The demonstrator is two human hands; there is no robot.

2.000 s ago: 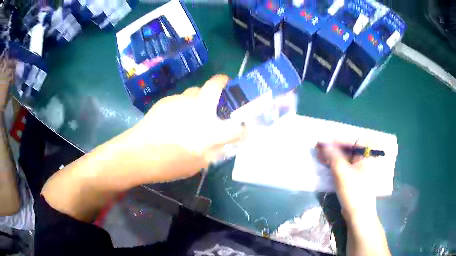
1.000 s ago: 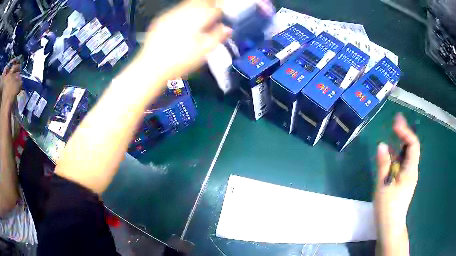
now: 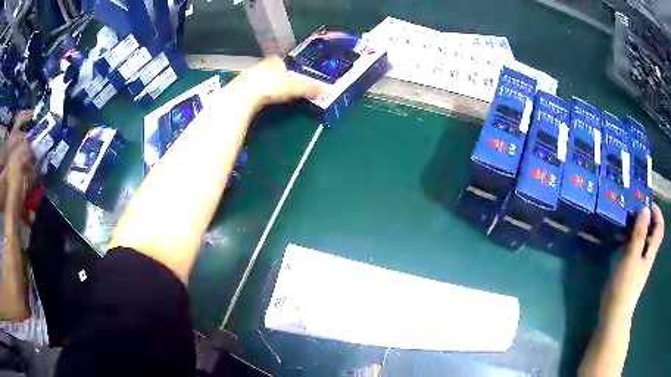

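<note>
My left hand reaches to the back of the bench. Its fingers are on the left end of a blue retail box lying with its device picture up. My right hand is at the far right, fingertips against the lower front of the rightmost box in a row of upright blue boxes. Any tool in the right hand is hidden. A long white label sheet lies flat near the front of the bench.
Printed white sheets lie at the back, behind a pale rail. Other retail boxes stand left, one partly behind my forearm, with a smaller-looking one beyond. White-ended box stacks and another person's arm are far left.
The row has shifted right and shows one more box at its left end. My left hand has gone from a raised, blurred box to one on the bench. My right hand has moved right against the row.
</note>
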